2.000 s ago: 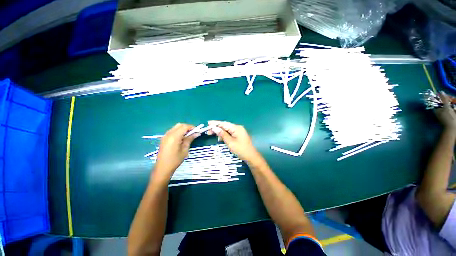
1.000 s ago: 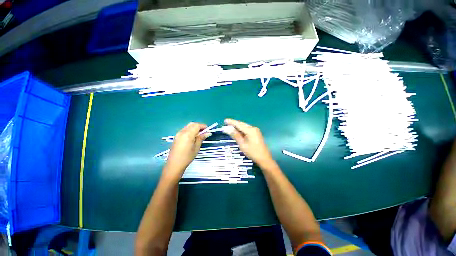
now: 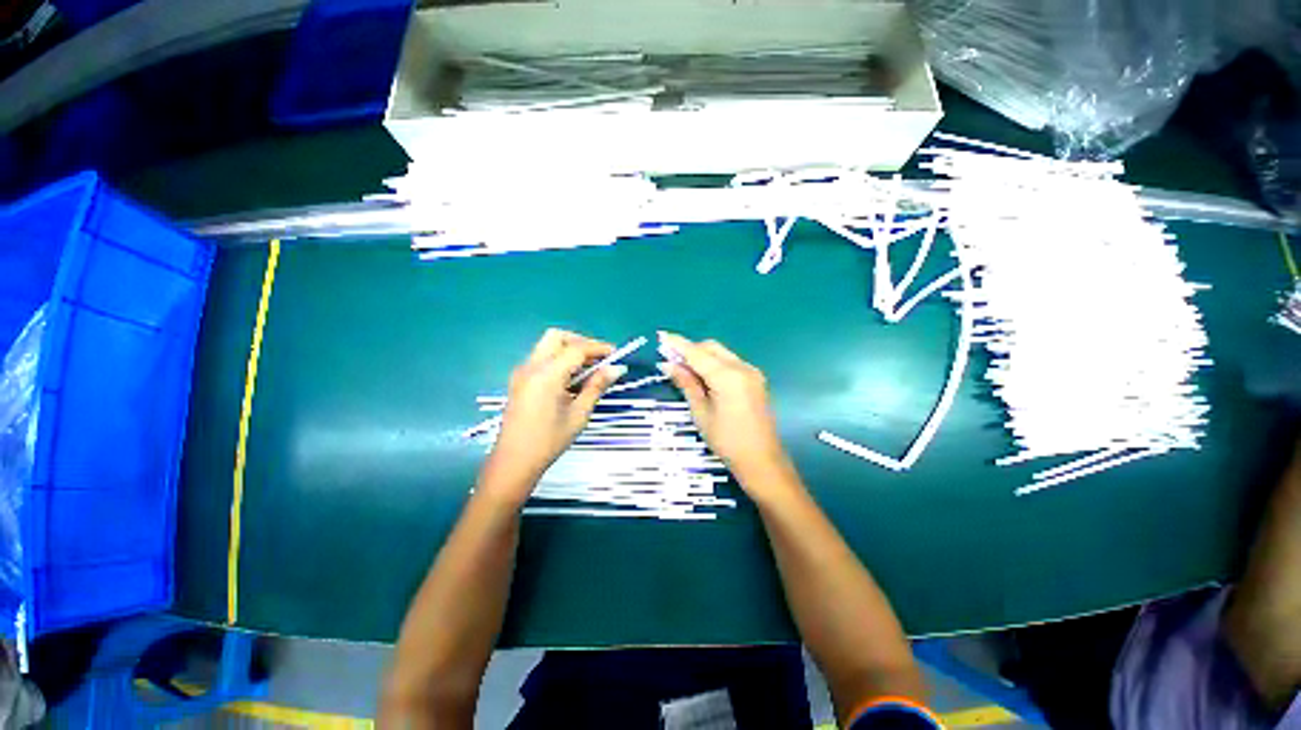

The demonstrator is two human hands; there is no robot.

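Observation:
My left hand [image 3: 549, 399] holds a thin white length [image 3: 611, 360] between thumb and fingers, its end pointing up to the right. My right hand [image 3: 722, 399] is just to the right, its fingertips pinched around something small and pale; the detail is too blurred to tell. Another thin white length [image 3: 645, 381] runs between the two hands. Below and between my hands a loose pile of white lengths [image 3: 628, 464] lies on the green mat [image 3: 371, 528].
A blue tote [image 3: 121, 428] with clear plastic stands left. A cream divided box [image 3: 656, 143] is behind, with a white pile [image 3: 528, 211] before it. A larger pile [image 3: 1092, 307] and a bent white strip [image 3: 953, 385] lie right, a clear bag [image 3: 1092, 72] behind. A neighbour's sleeve [image 3: 1191, 663] shows lower right.
The view has shifted, so the bench items sit further right in the picture. My hands are slightly further apart than before, with the white length in my left hand more exposed.

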